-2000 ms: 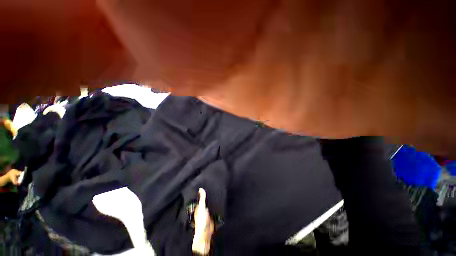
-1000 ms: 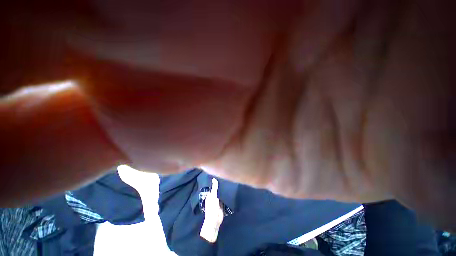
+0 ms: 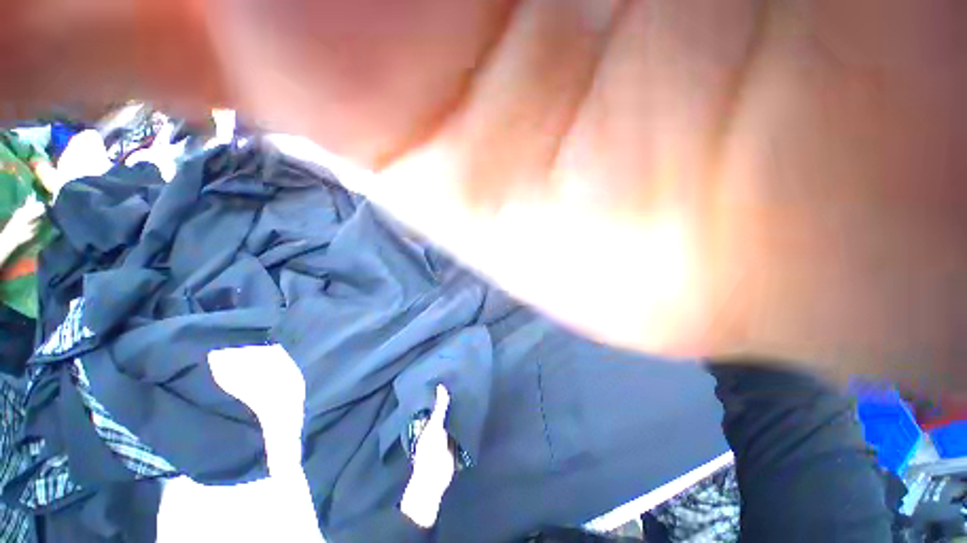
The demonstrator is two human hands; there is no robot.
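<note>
My right hand (image 3: 594, 180) is very close to the lens, large, blurred and partly overexposed. It covers the top of the view; its fingertips and any hold are not visible. A black sleeve runs below it at the right. A large dark garment (image 3: 350, 276) lies crumpled below, flatter towards the right, with plaid lining (image 3: 117, 440) showing at the left. A narrow pale shape (image 3: 429, 467), like part of a hand, lies over the garment at lower centre; I cannot tell whose it is. My left hand cannot be made out clearly.
A bright white area (image 3: 265, 424) shows at the lower left. A pale strip (image 3: 663, 491) edges the garment beside patterned cloth at lower right. Blue bins (image 3: 889, 430) stand at the far right. A person's hand (image 3: 21, 228) and green clothing show at the left edge.
The hand over the lens has shifted upwards, uncovering much more of the garment, the person at the left and the blue bins. The picture is brighter than two seconds ago.
</note>
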